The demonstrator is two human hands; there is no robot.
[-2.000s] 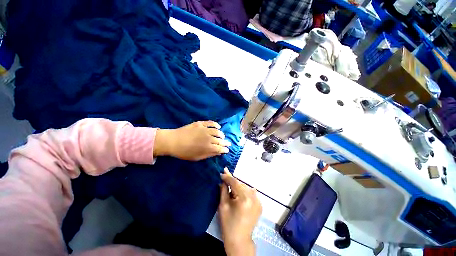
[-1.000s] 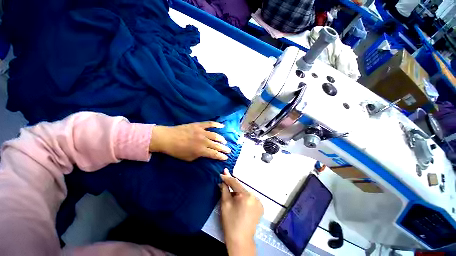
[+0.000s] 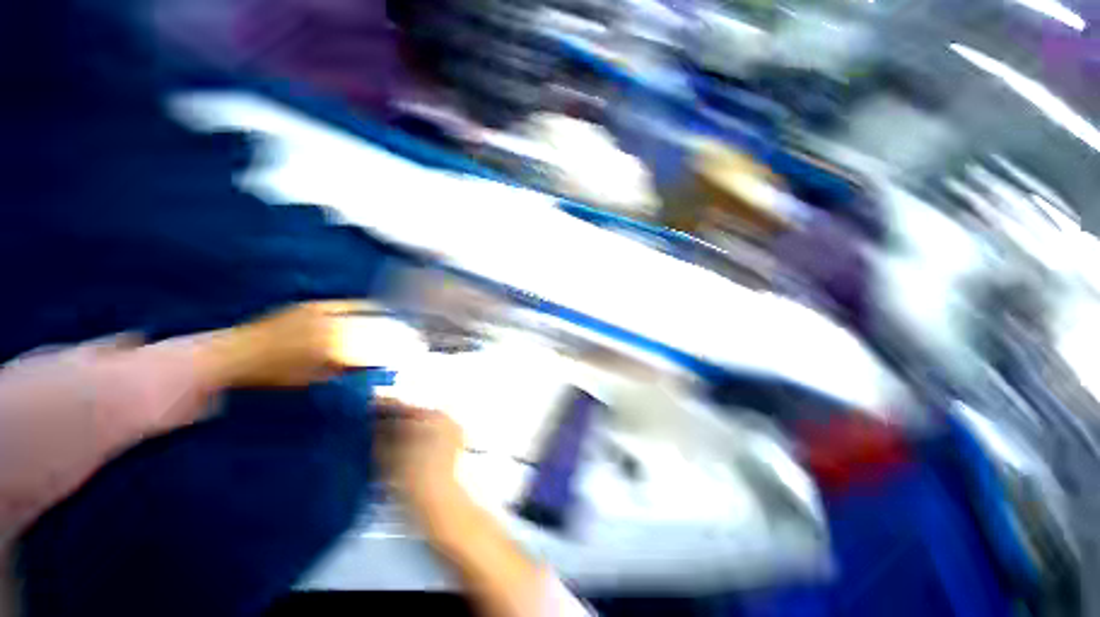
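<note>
The dark blue fabric (image 3: 157,241) fills the left side and hangs down at the lower left. A small bright blue part of it shows between my hands. My left hand (image 3: 308,341), from a pink sleeve, lies on the fabric beside the needle area. My right hand (image 3: 422,452) is just below, at the fabric's right edge. The white sewing machine (image 3: 676,289) stretches to the right. The frame is strongly blurred, so fingers, needle, presser foot and stitching cannot be made out.
A dark phone (image 3: 562,458) lies on the white table (image 3: 676,542) right of my right hand, with a small dark item beside it. A brown carton (image 3: 733,181) and purple cloth (image 3: 316,42) are behind. Red and blue shapes (image 3: 850,452) show at the lower right.
The view has swung to the right, so hands, fabric, machine and phone sit further left and everything is blurred. Both hands remain at the fabric by the needle area.
</note>
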